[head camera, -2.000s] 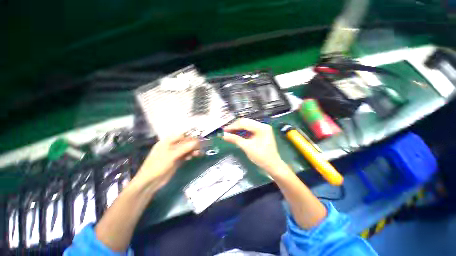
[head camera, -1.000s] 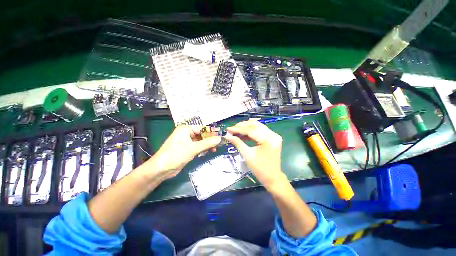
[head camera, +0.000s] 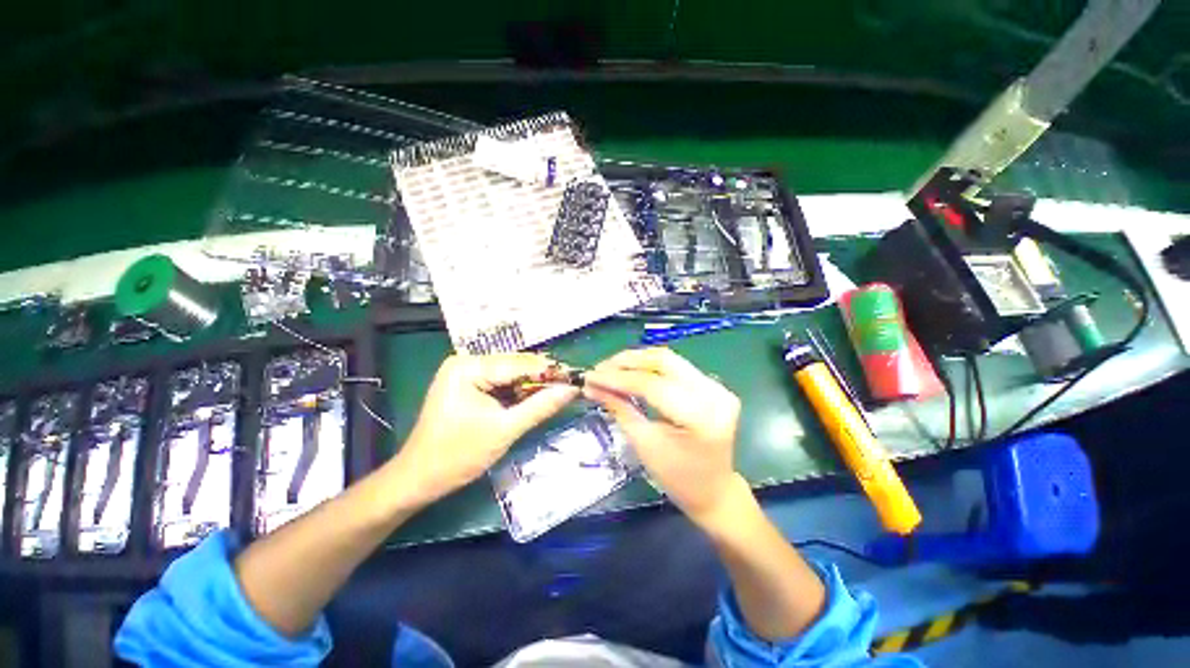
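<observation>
My left hand (head camera: 476, 415) holds a small dark and tan module (head camera: 553, 376) between thumb and fingers. My right hand (head camera: 676, 415) pinches the module's right end, so both hands touch it. The fingers hide most of the module. A phone body (head camera: 564, 478) lies silvery side up on the green mat below my hands, near the bench's front edge; its upper edge is partly covered by my hands.
Phone tray (head camera: 363, 467) at left; another tray (head camera: 812, 261) behind the parts sheet (head camera: 486, 281), which bears a black strip (head camera: 577, 225). Green-rimmed spool (head camera: 146, 287) at back left. Right: blue pens (head camera: 692, 326), yellow-orange electric screwdriver (head camera: 855, 444), red-green roll (head camera: 887, 342), black box (head camera: 933, 281).
The picture has steadied since the oldest frame. Since one second ago, both hands sit slightly lower in view, still on the module, with the right hand's fingers closer against it.
</observation>
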